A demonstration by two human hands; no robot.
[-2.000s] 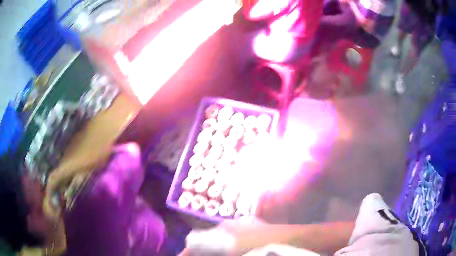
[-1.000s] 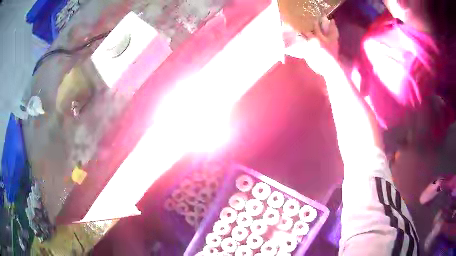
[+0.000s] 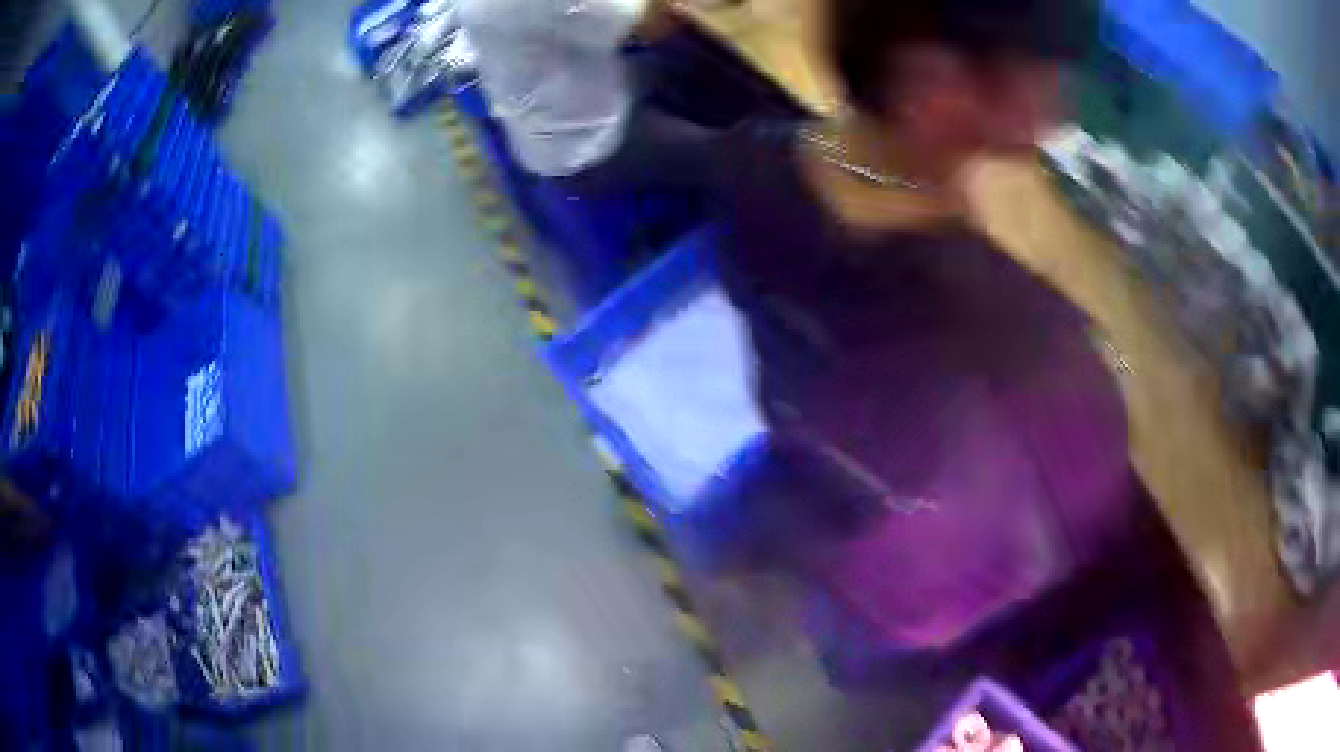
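Note:
Neither of my hands is in view. The crate of white ring-ended parts (image 3: 976,730) shows only by one corner at the bottom edge, right of centre; the rest is cut off. A second crate with rows of small ring-like parts (image 3: 1120,702) lies right of it, dim and blurred. A blue crate with a pale flat bottom (image 3: 683,385) stands tilted in view beside a co-worker, near the floor tape.
A co-worker in dark clothing (image 3: 941,397) sits at centre right by a bench edge with heaped parts (image 3: 1198,235). Another person's pale garment (image 3: 556,81) is at the top. Stacked blue crates (image 3: 177,338) stand left, one holding long silver parts (image 3: 228,610). Yellow-black tape (image 3: 647,522) crosses the grey floor.
The view has swung away from the bright panel and bench to the floor and co-worker. My striped sleeve and arm have left the picture. The parts crate has moved to the bottom edge.

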